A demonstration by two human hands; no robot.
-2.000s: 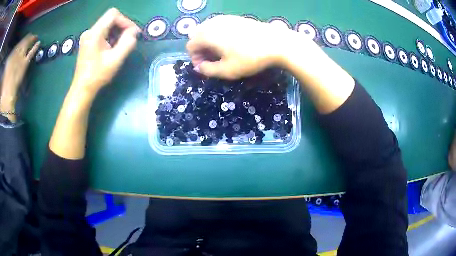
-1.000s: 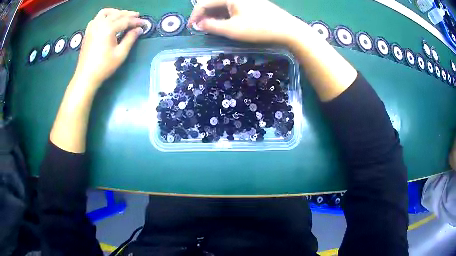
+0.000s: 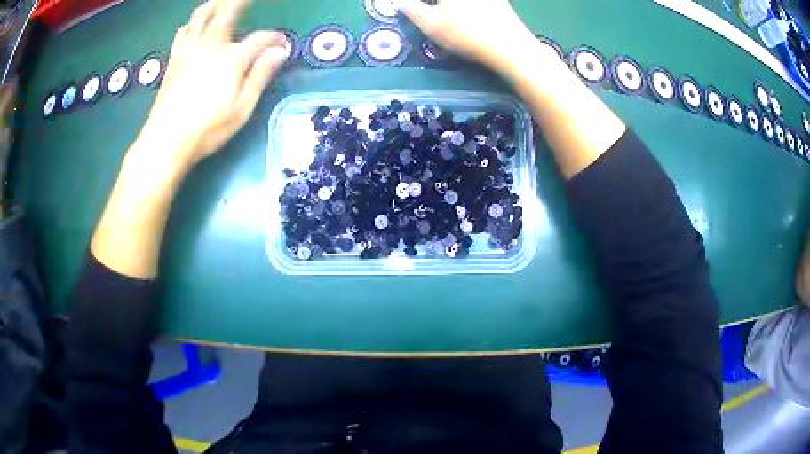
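A long row of black-rimmed discs with pale rings runs across the far part of the green surface. My left hand is over the row at the left, fingers apart and slightly blurred, fingertips by a partly covered disc. My right hand is at the top edge, its fingertips touching a spare disc beyond the row; its upper part is cut off and I cannot tell whether it holds anything. A clear tub of small black round parts stands in front of me.
The green work surface curves across the view. A red edge is at the far left. Two spare discs lie beyond the row at right. Another person's grey sleeve is at the right edge. Similar discs show in a blue crate below the table.
My right hand has moved from the tub's far edge to the row, then up to the spare disc. My left hand has shifted slightly right and its fingers have spread. The row has shifted.
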